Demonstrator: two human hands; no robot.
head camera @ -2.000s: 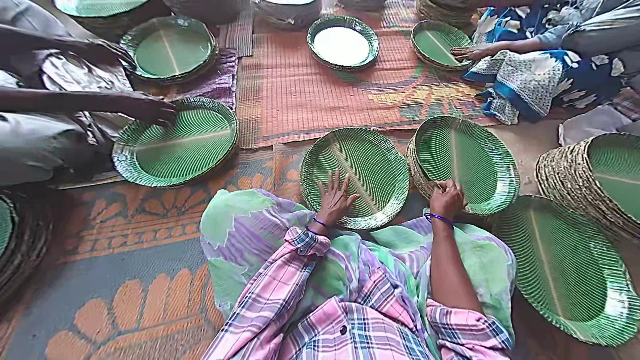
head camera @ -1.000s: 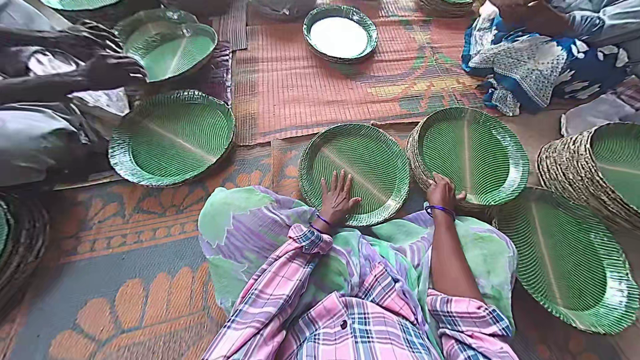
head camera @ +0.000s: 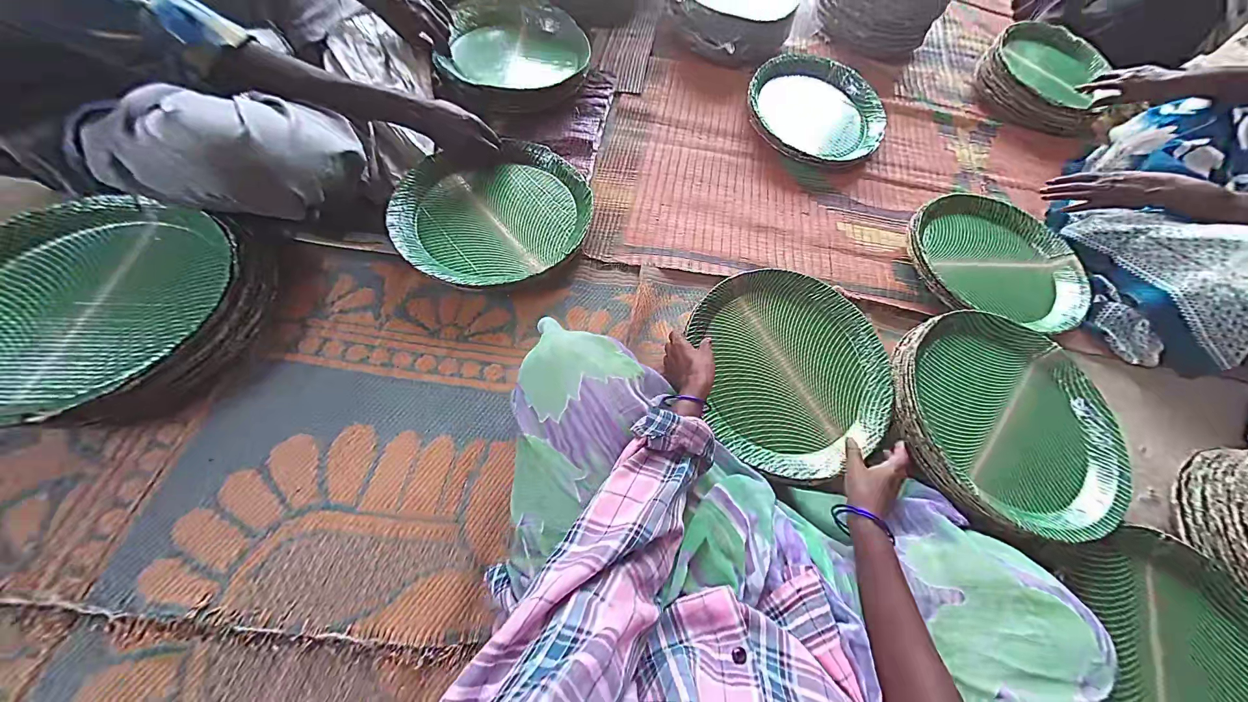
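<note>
A round green leaf-patterned plate [head camera: 792, 375] lies in front of my knees, tilted slightly. My left hand [head camera: 688, 366] grips its left rim, thumb over the edge. At its lower right rim is my right hand [head camera: 875, 476], thumb on the rim and fingers spread toward the neighbouring stack. That stack of green plates [head camera: 1014, 429] stands just right, its rough brown edges showing. Whether more plates lie under the one I hold cannot be told. Below the stack, a larger green plate [head camera: 1150, 624] is partly cut off by the frame.
Two co-workers sit at the left and right, one with a hand [head camera: 458, 127] at a green plate [head camera: 492, 219]. A tall plate stack [head camera: 117, 302] stands far left, another stack [head camera: 1043, 73] back right, and a plate [head camera: 1002, 261] near the right person. Patterned mats [head camera: 351, 526] cover the floor.
My left hand has gone from lying flat on the plate to its left rim. My right hand has moved from the right stack to the plate's lower right rim. The view has turned left.
</note>
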